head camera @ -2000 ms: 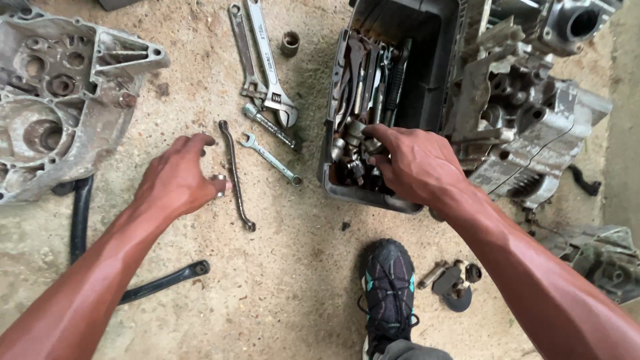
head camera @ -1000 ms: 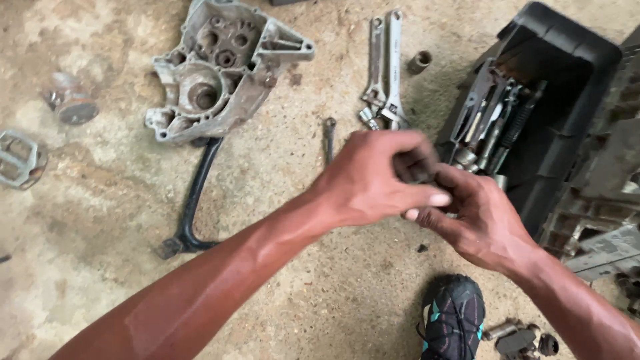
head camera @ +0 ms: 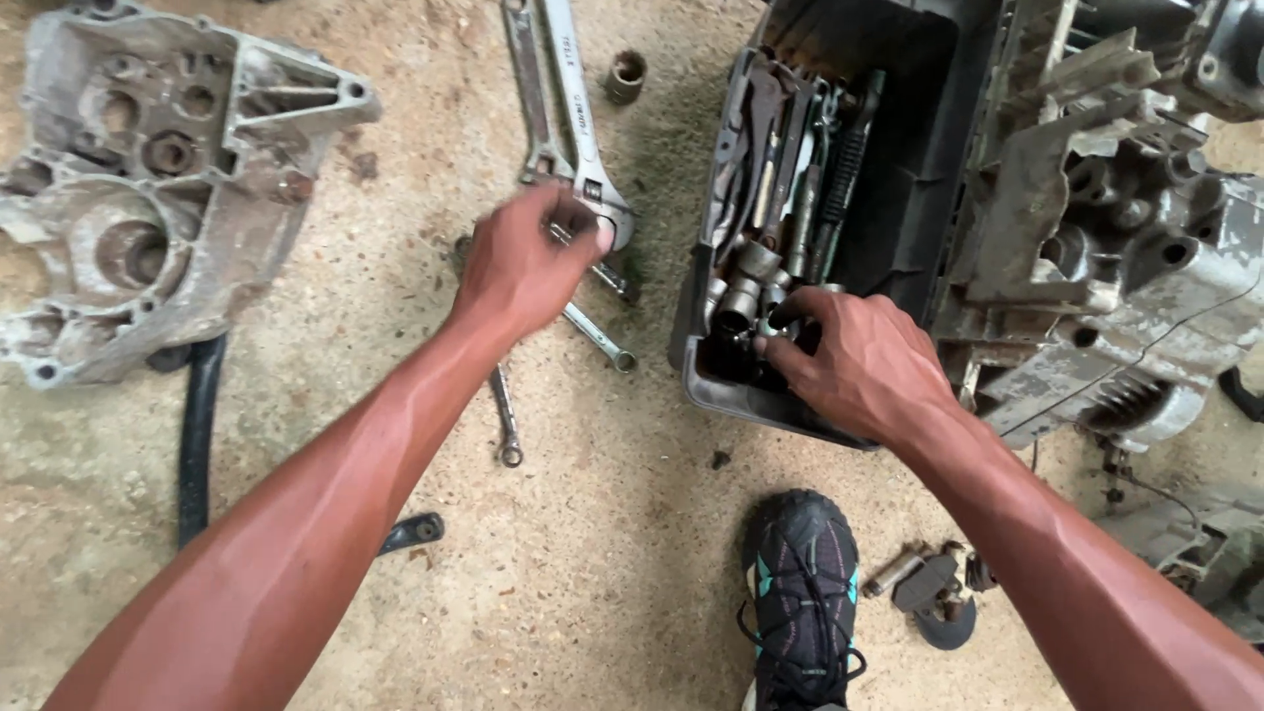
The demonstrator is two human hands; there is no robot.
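Note:
My left hand (head camera: 528, 257) is blurred above the lower ends of two adjustable wrenches (head camera: 581, 109) on the concrete floor; whether its curled fingers hold anything is unclear. Beside its fingertips a short metal tool (head camera: 610, 278) points down to the right. A combination wrench (head camera: 598, 338) and a ring-ended wrench (head camera: 506, 420) lie below, both partly covered by the hand. My right hand (head camera: 854, 355) reaches into the near end of a black plastic toolbox (head camera: 699, 326), its thumb and fingers at a small metal socket (head camera: 773, 321) among several sockets (head camera: 741, 296). Longer tools (head camera: 810, 188) fill the box's left side.
An engine casing half (head camera: 267, 168) lies at the left, with a black bar (head camera: 197, 434) below it. A loose socket (head camera: 626, 76) stands near the adjustable wrenches. A metal engine block (head camera: 1136, 257) adjoins the toolbox at the right. My shoe (head camera: 805, 583) and small metal parts (head camera: 933, 592) are at the bottom.
My hands were together in front of the toolbox one second ago. Now they are apart, the left over the wrenches and the right inside the box. The view has shifted.

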